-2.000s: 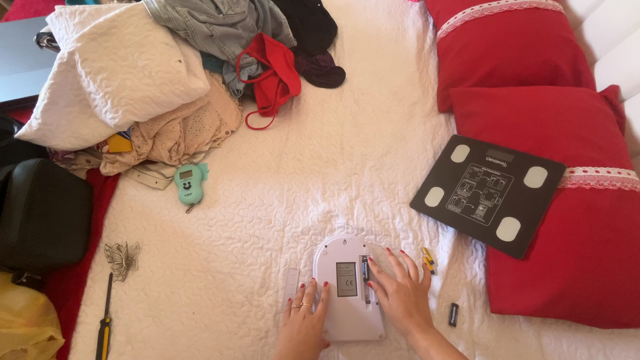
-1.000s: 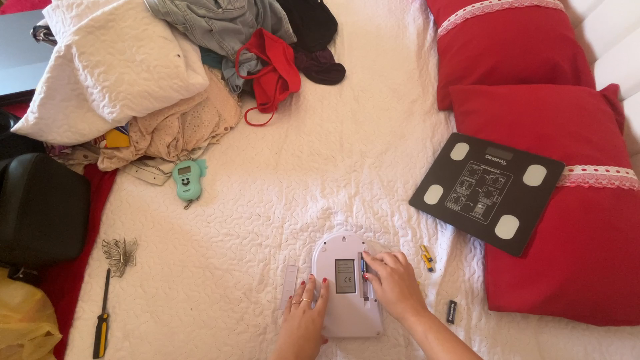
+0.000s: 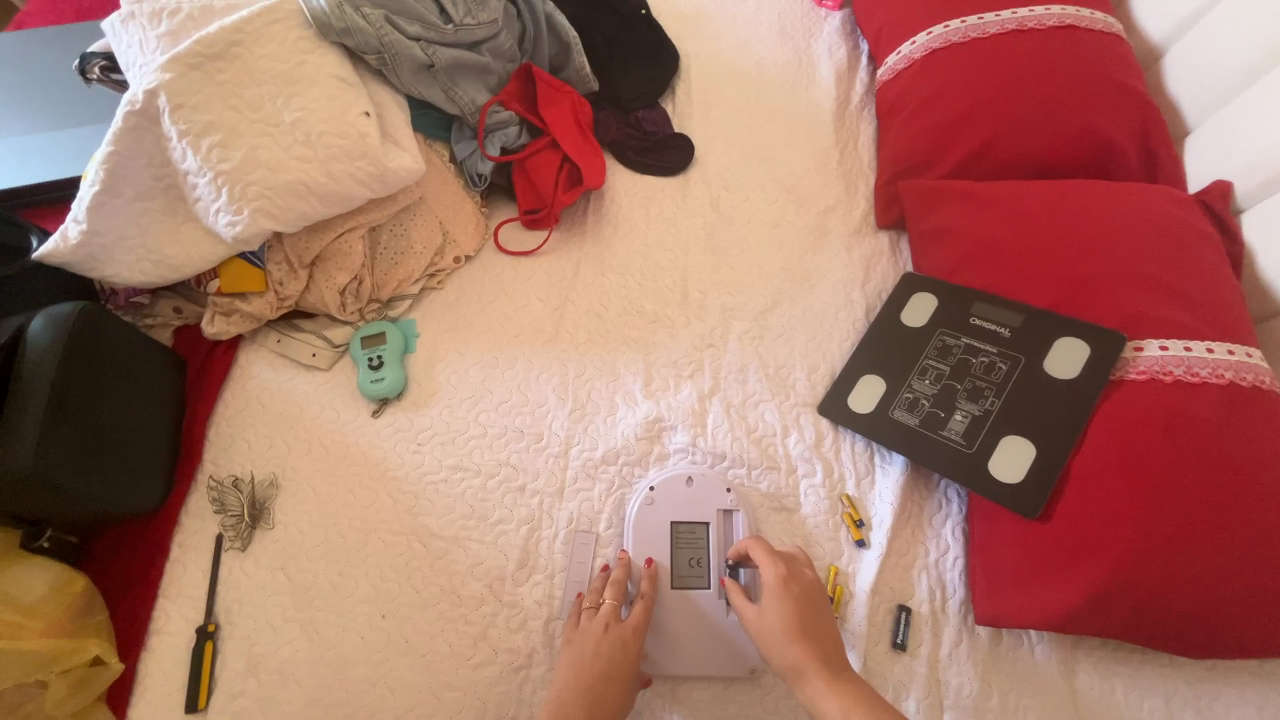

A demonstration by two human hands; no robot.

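A white plastic device with a rounded top [image 3: 690, 640] lies face down on the quilted bedspread, its long battery slot uncovered at the right side. My left hand [image 3: 604, 625] rests with spread fingers on its left edge and holds nothing. Thumb and forefinger of my right hand [image 3: 785, 605] pinch a dark battery [image 3: 732, 570] at the slot. A white plastic strip, likely the battery cover [image 3: 579, 565], lies left of the device. To the right are several yellow batteries [image 3: 852, 520] and a dark battery [image 3: 901, 628].
A black glass body scale [image 3: 975, 385] leans on a red pillow [image 3: 1100, 560]. At the left lie a screwdriver [image 3: 203, 650], a metal butterfly ornament [image 3: 242, 508] and a turquoise hanging scale [image 3: 379, 362]. Clothes [image 3: 450, 50], a folded white quilt [image 3: 270, 140] and a black case [image 3: 90, 410] sit farther off.
My right hand has closed its fingers from spread over the slot to a pinch on a battery, and the battery that lay in the slot is now partly lifted. My left hand stays at the device's left edge.
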